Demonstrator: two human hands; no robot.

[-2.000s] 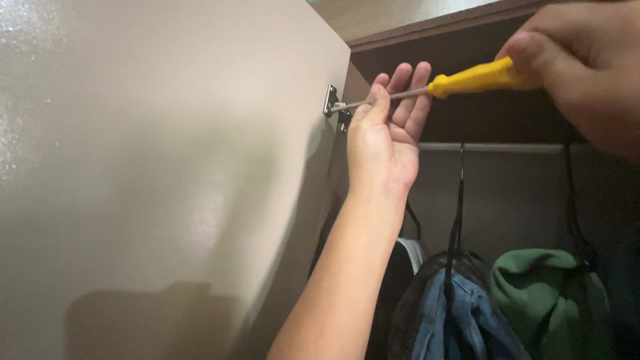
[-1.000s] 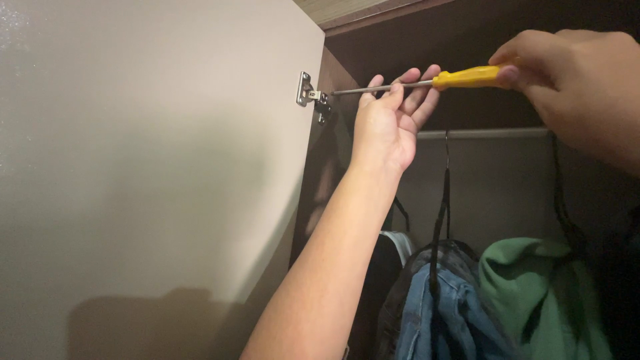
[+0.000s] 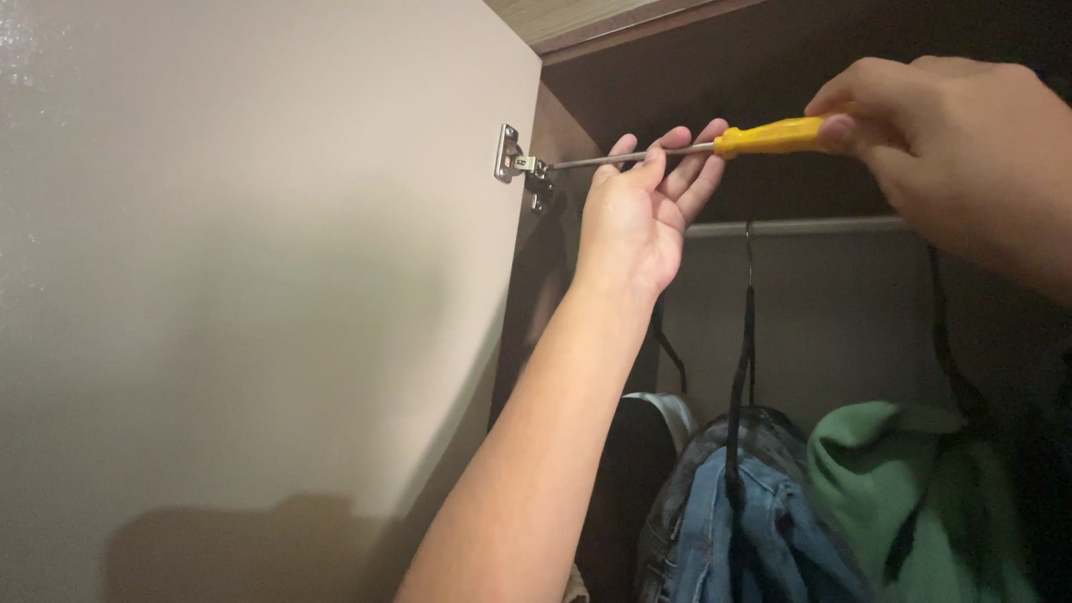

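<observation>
My right hand grips the yellow handle of a screwdriver at the upper right. Its metal shaft runs leftward, and the tip is at the cabinet-side part of a metal concealed hinge; whether it sits in a screw cannot be told. My left hand, palm toward me, steadies the shaft between thumb and fingers. The hinge joins the open wardrobe door to the dark side panel, near the door's upper right edge.
Inside the wardrobe, a hanging rail crosses behind my hands. From it hang black hangers with blue jeans and a green garment. The wardrobe's top panel edge lies above the hinge.
The screwdriver tip, over the door-side plate of the hinge two seconds ago, is now at its cabinet-side part. Both hands have moved right relative to the hinge. The view has shifted slightly.
</observation>
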